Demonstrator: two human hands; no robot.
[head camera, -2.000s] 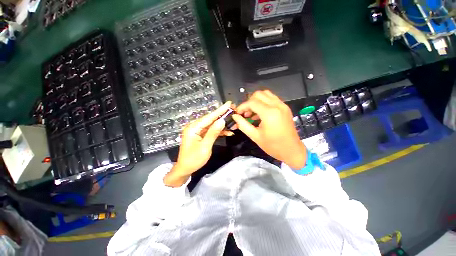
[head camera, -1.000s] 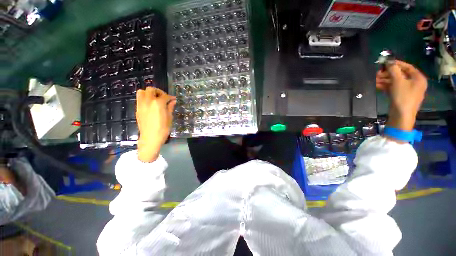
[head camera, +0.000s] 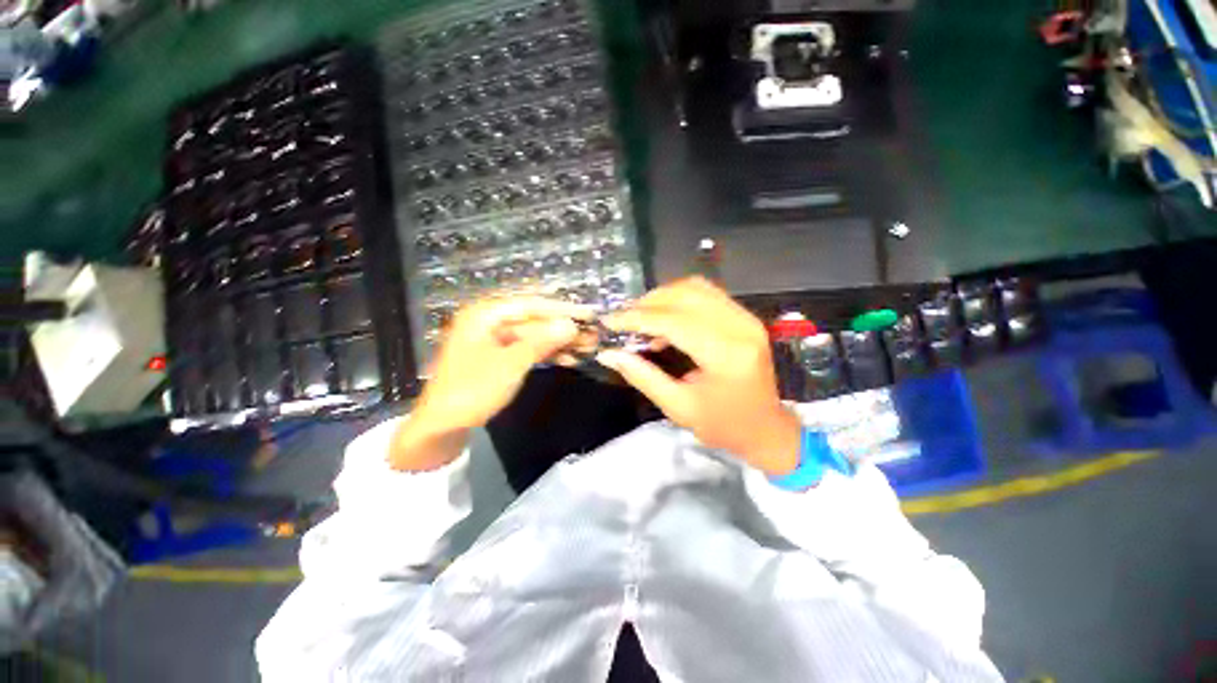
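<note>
My left hand (head camera: 487, 363) and my right hand (head camera: 714, 367) meet over the lap at the bench edge. Their fingertips pinch a small dark module (head camera: 589, 336) with shiny glints. It is blurred and mostly hidden by the fingers, so I cannot tell its parts apart. A blue strap (head camera: 817, 460) is on my right wrist. The clear blister tray (head camera: 514, 147), with small items in its pockets, lies just behind my hands. The press fixture (head camera: 801, 174) stands to the right of it, with a silvery nest (head camera: 797, 64) showing on it.
The black blister tray (head camera: 274, 254) lies left, beside a white box unit (head camera: 100, 340). A red button (head camera: 791, 327) and green button (head camera: 876, 320) sit at the press's front edge. A black pocket strip (head camera: 934, 327) and blue bin (head camera: 934, 427) are right. Cables and blue parts (head camera: 1161, 94) are far right.
Both hands have come together at the centre from the left tray side and from right of the press. The nest now shows uncovered, and the labelled press head is out of view.
</note>
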